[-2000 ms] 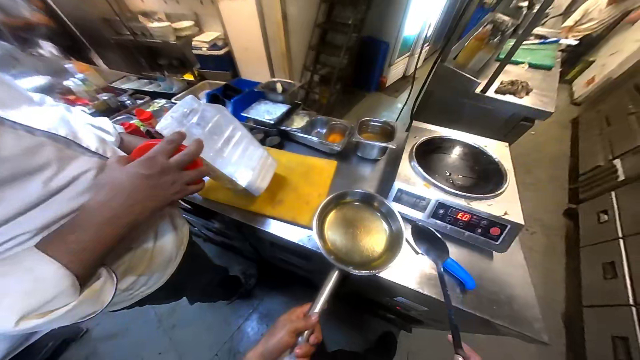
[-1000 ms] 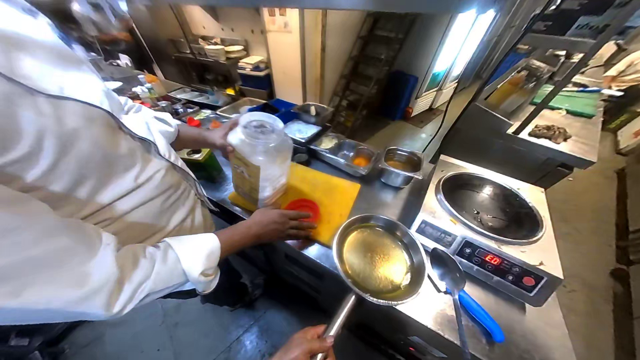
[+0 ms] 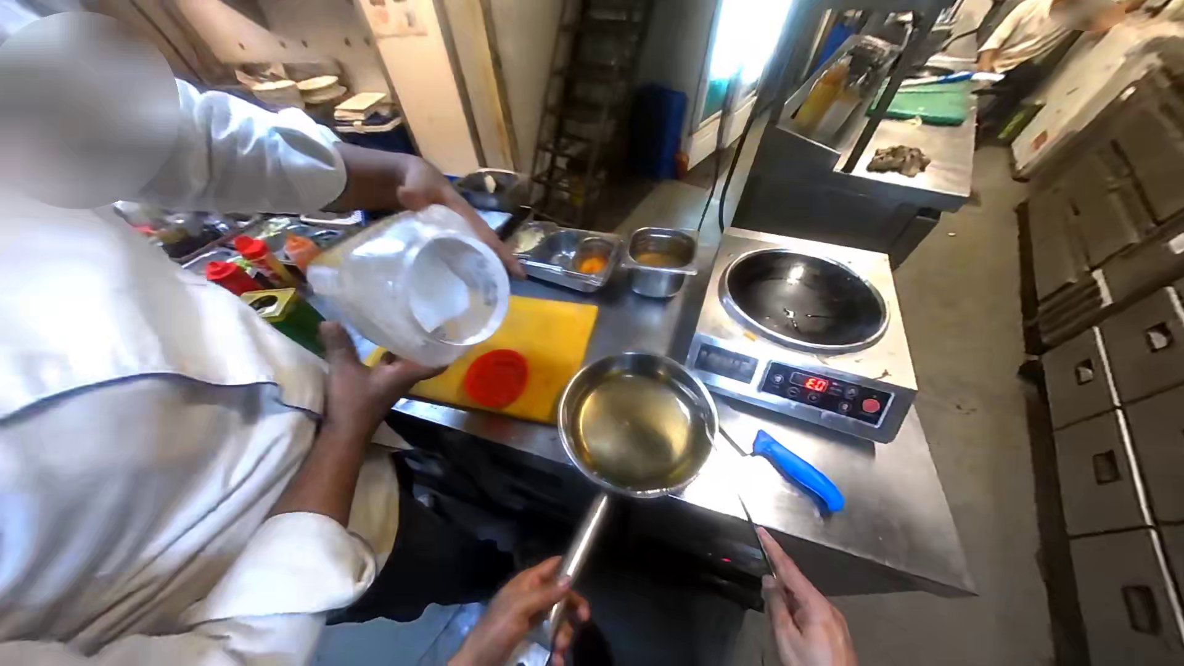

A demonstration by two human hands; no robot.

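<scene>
My left hand [image 3: 529, 610] grips the long metal handle of a steel frying pan [image 3: 638, 425], which holds a clear yellowish liquid. The pan is at the front edge of the steel counter. In my right hand [image 3: 803, 606] is the thin handle of a utensil [image 3: 754, 527]; its far end cannot be made out near the pan's right rim. A co-worker at the left tilts a large clear plastic jar [image 3: 407, 282] with both hands, its open mouth towards the pan side. Below it a red lid [image 3: 496, 378] lies on a yellow cutting board [image 3: 555, 342].
Right of the pan stands an induction wok cooker [image 3: 803, 301] with a lit display. A blue-handled tool [image 3: 797, 472] lies before it. Steel containers [image 3: 660, 259] stand behind the board. Red-capped bottles [image 3: 231, 276] and a green tin [image 3: 287, 314] are beside the co-worker.
The co-worker's jar has gone from upright to tilted, and the red lid under their hand now lies released on the board. My right hand has come into view.
</scene>
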